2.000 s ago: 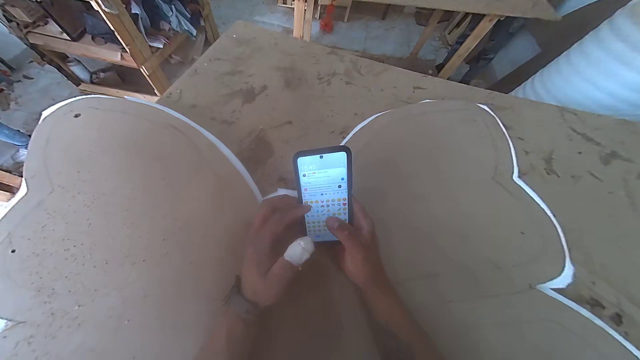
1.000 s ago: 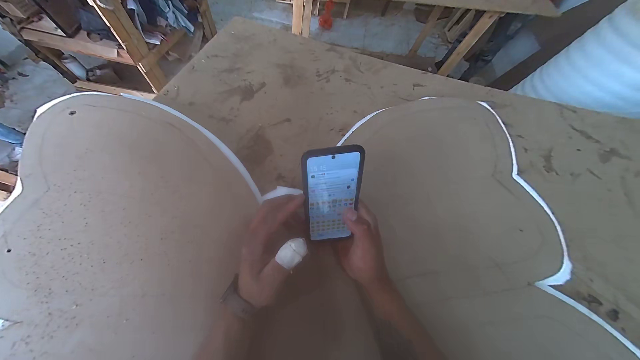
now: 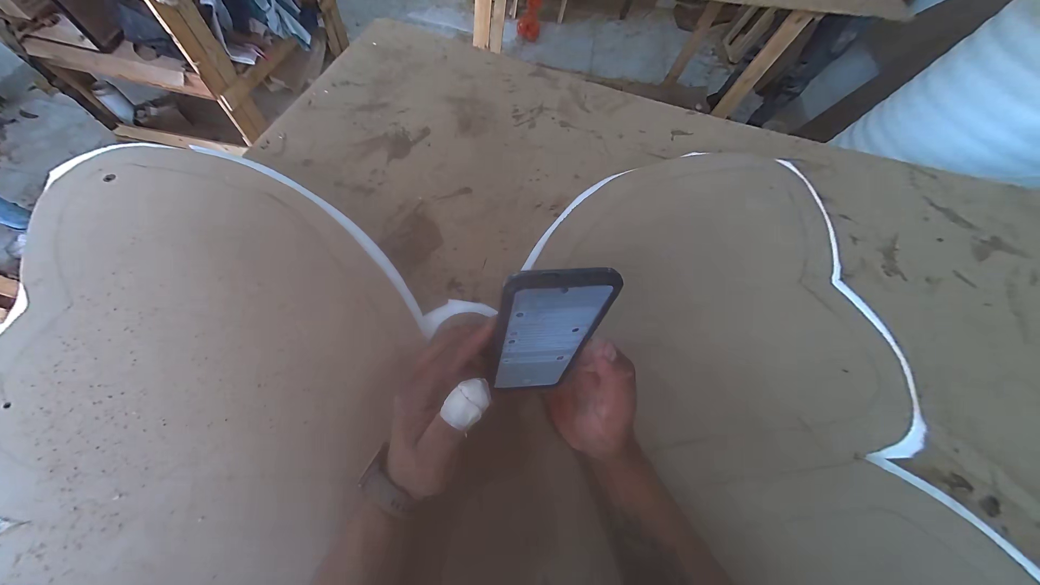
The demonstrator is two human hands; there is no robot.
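A smartphone in a dark case is tilted between my hands, its screen lit with lines of text. My left hand touches its left edge; the thumb has a white wrapping and a band sits on the wrist. My right hand is at the phone's lower right, fingers curled, partly behind it. Below lies a large brown sheet cut in a curvy, lobed outline, with white edges showing along its contour. It rests on a stained brown board tabletop.
A wooden shelf frame with cloths and other items stands at the upper left. Another wooden table is at the top right, beside a large roll of white wrapped material. A red object is beyond the tabletop's far edge.
The phone has tilted and shifted to the right. The keyboard of small symbols on its screen is gone, and my right thumb has moved off the screen.
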